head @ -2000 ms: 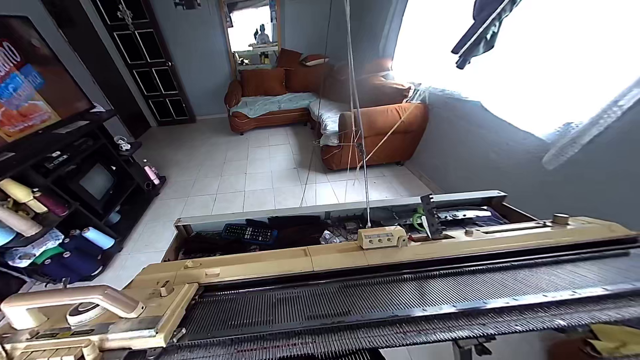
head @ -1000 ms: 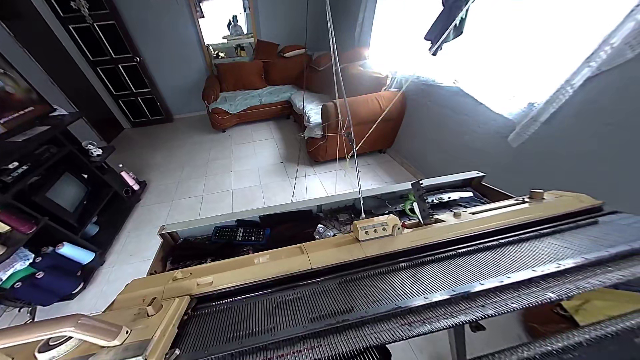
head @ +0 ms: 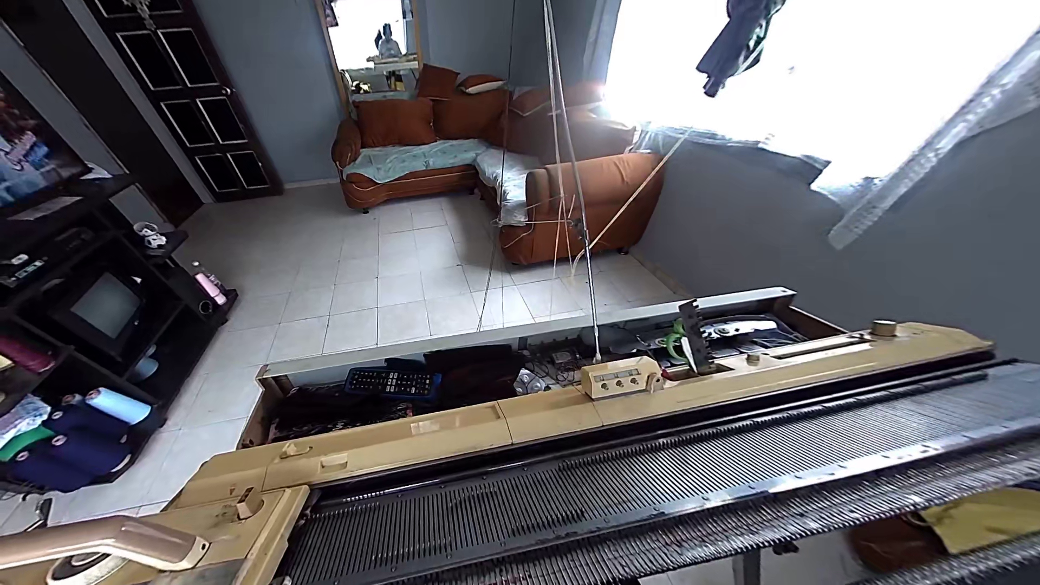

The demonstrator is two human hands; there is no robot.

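Neither of my hands shows in the head view. A beige flatbed knitting machine [head: 463, 431] crosses the lower part of the picture, with its dark needle bed [head: 520, 504] in front. At the lower left, the carriage with its curved handle [head: 106, 540] rests at the bed's left end. A small beige row counter [head: 621, 378] sits on the rear rail. Behind the rail, an open wooden tray [head: 528, 329] holds a remote control [head: 392, 383], dark cloth and green-handled scissors [head: 676, 340]. Strands of yarn or cord hang down near the counter.
On the left stands a black shelf unit [head: 183, 301] with a small television [head: 106, 307] and yarn cones [head: 118, 405]. An orange sofa [head: 406, 183] and a bright window [head: 812, 81] are farther back. A yellow cloth [head: 987, 520] lies below the bed at right.
The view has shifted slightly. The carriage stays at the left end of the bed, and no hand appears in any frame.
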